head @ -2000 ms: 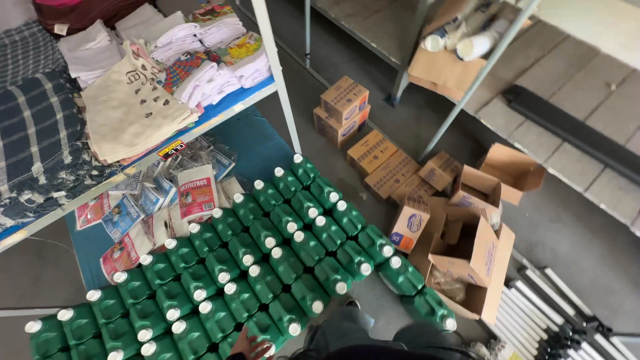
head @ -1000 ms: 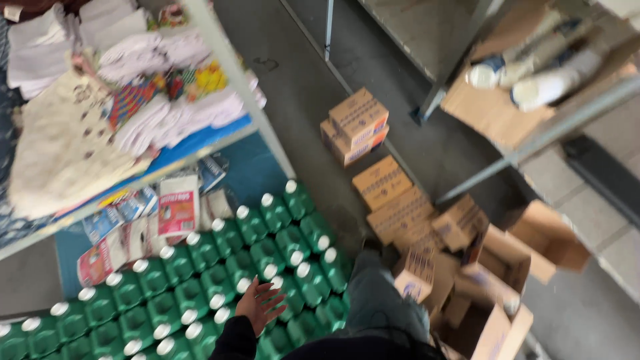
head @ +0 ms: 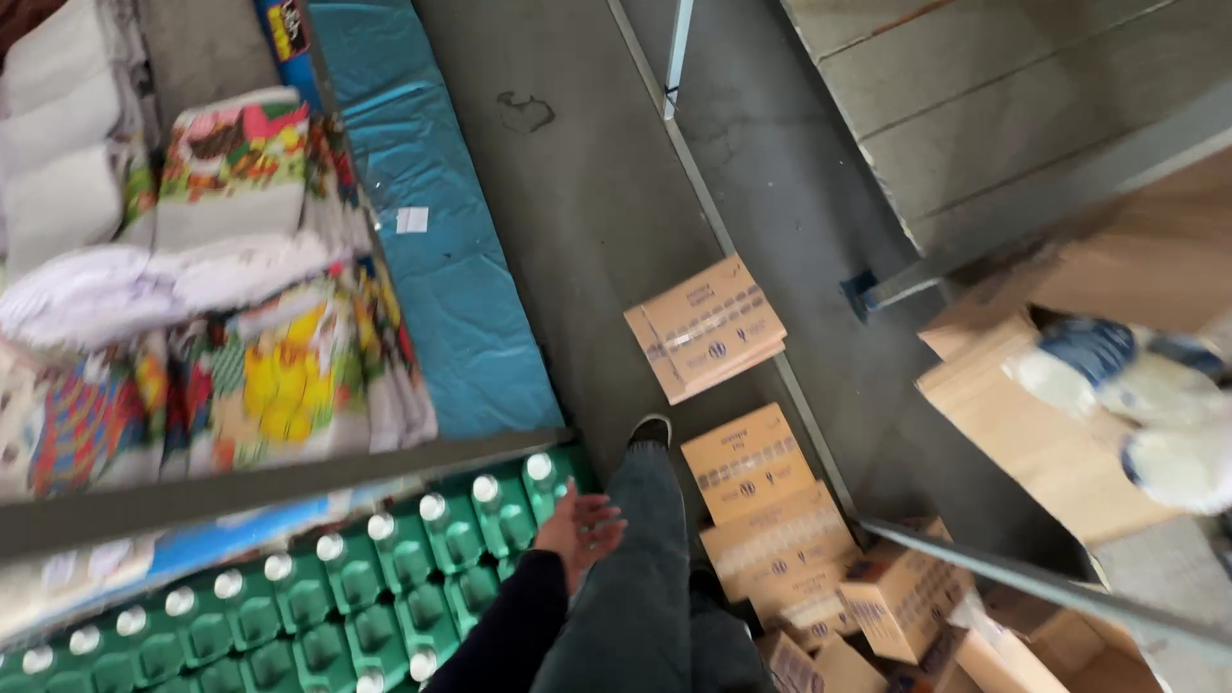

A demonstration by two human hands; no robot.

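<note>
My left hand [head: 580, 529] is empty, its fingers apart, held low over the right end of the rows of green plastic jugs [head: 376, 630] with white caps. Beside it is my leg in dark trousers, one shoe [head: 652, 430] forward on the floor. My right hand is not in view. Ahead of the shoe lies a flat-topped cardboard box [head: 707, 327], and to the right of my legs more cardboard boxes [head: 749, 462] stand in a line. Folded printed cloths [head: 289, 375] lie on the shelf at the left.
A metal shelf edge [head: 289, 486] crosses at the left, above the jugs. Blue sheeting [head: 452, 279] covers a low surface behind it. A slanting metal post [head: 1039, 587] and an open carton [head: 1001, 433] with white-and-blue packages are at the right. Grey floor [head: 558, 144] runs between the shelves.
The view has moved forward along the aisle, with the lone box now nearer. My leg has stepped forward. My left hand, low at the frame's edge two seconds ago, is now plainly in view.
</note>
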